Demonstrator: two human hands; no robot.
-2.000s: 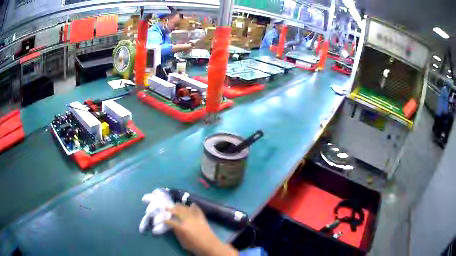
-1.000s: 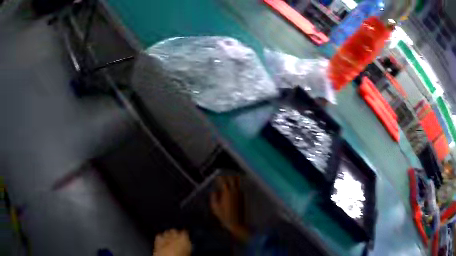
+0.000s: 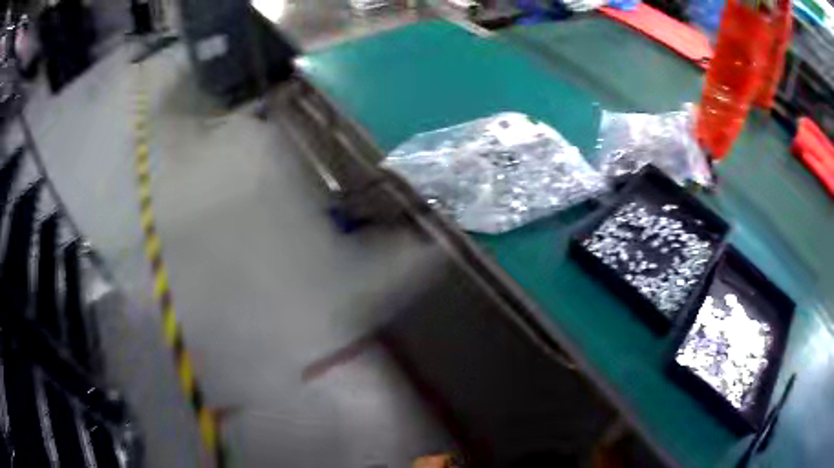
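Two black trays stand side by side on the green bench. The farther tray (image 3: 658, 259) holds small silvery pieces, and the nearer tray (image 3: 732, 343) holds bright, glaring pieces. A slim dark tool (image 3: 768, 425) lies beside the nearer tray. A clear plastic bag (image 3: 512, 174) with shiny contents lies left of the trays; another crinkled bag (image 3: 649, 142) lies behind them. Only a sliver of a hand, probably my left hand (image 3: 433, 461), shows at the bottom edge. A dim brownish blur under the bench edge may be my right hand (image 3: 611, 448); its fingers cannot be made out.
The bench edge (image 3: 475, 265) runs diagonally, with a dark underside below it. Red-wrapped uprights (image 3: 736, 78) stand at the upper right. Grey floor with a yellow-black striped line (image 3: 160, 274) is at left. A grey cabinet (image 3: 215, 46) stands at the upper left.
The view swung from the can, glove and screwdriver to the trays and bags, then further left over the floor. Both hands, visible a second ago, have dropped mostly out of view.
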